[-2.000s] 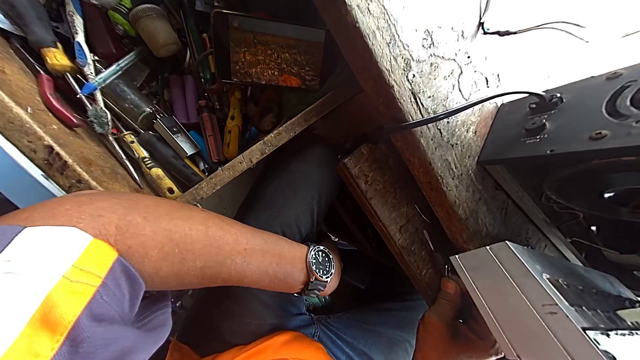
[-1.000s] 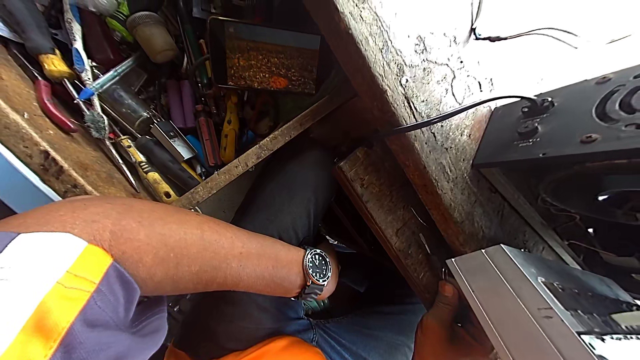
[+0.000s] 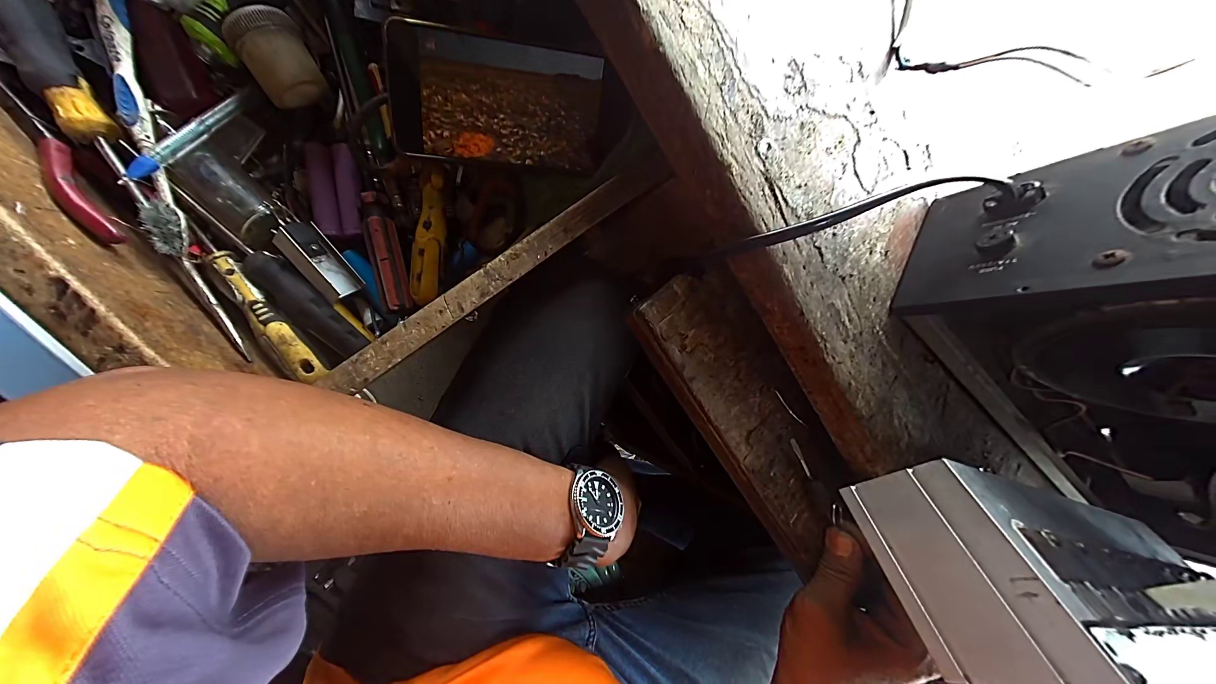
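Note:
From the left, my left arm wears a black-dialled wristwatch (image 3: 597,503). Past it, little of my left hand (image 3: 622,499) shows; its fingers are hidden in the dark between the legs, with a bit of something green (image 3: 594,578) just below the watch. At the lower right, my right hand (image 3: 836,608) is against the near edge of a grey metal casing (image 3: 950,570), thumb up and the other fingers hidden from view. The casing's far side shows dark parts. What either hand grips cannot be made out.
An open wooden drawer (image 3: 494,275) holds screwdrivers, red-handled pliers (image 3: 76,195) and a phone (image 3: 508,95) with a lit screen. A wooden board (image 3: 731,380) lies beside the worn bench edge (image 3: 750,142). A black cable (image 3: 855,214) runs to a black speaker or amplifier cabinet (image 3: 1064,218).

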